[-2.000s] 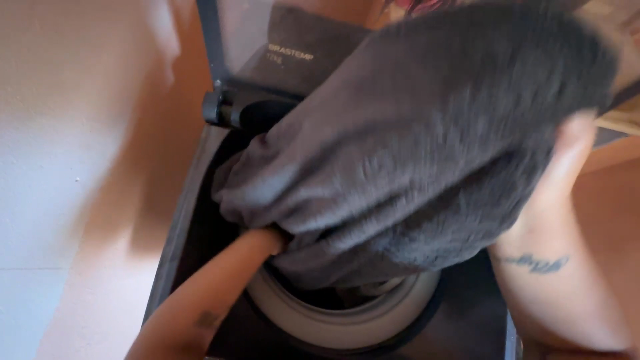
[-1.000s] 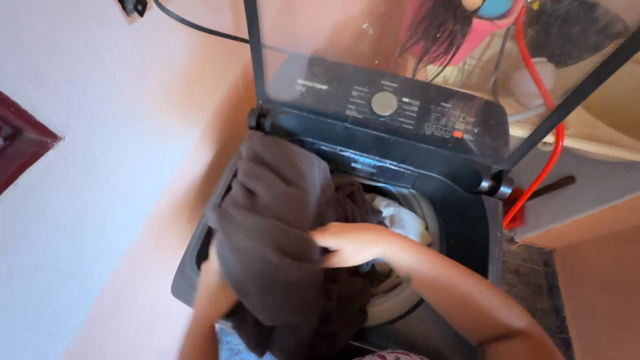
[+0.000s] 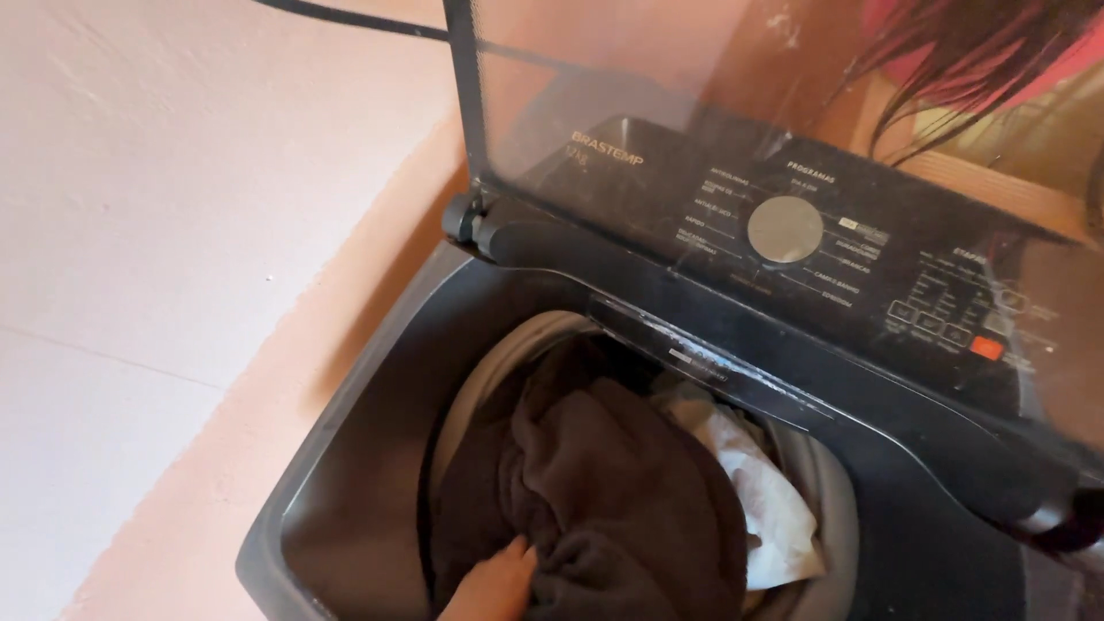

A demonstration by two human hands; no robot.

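Observation:
A dark brown cloth (image 3: 621,483) lies bunched in the round tub of a black top-loading washing machine (image 3: 345,431). One hand, which I take as my left hand (image 3: 493,582), enters from the bottom edge with its fingertips on the cloth's folds; whether they pinch it is not clear. My right hand is out of view. Beside the brown cloth, on the right inside the tub, is a white cloth (image 3: 768,500). The pale tub ring (image 3: 828,492) shows around them.
The transparent lid (image 3: 604,78) stands raised on its hinges. Behind it is the control panel with a round knob (image 3: 785,228) and an orange button (image 3: 986,348). A pale wall (image 3: 172,216) rises at the left, with a dark cable (image 3: 362,21) across it.
The brown cloth, held up over the machine earlier, now lies down in the tub. The right hand has left the view. The camera view has moved closer to the machine.

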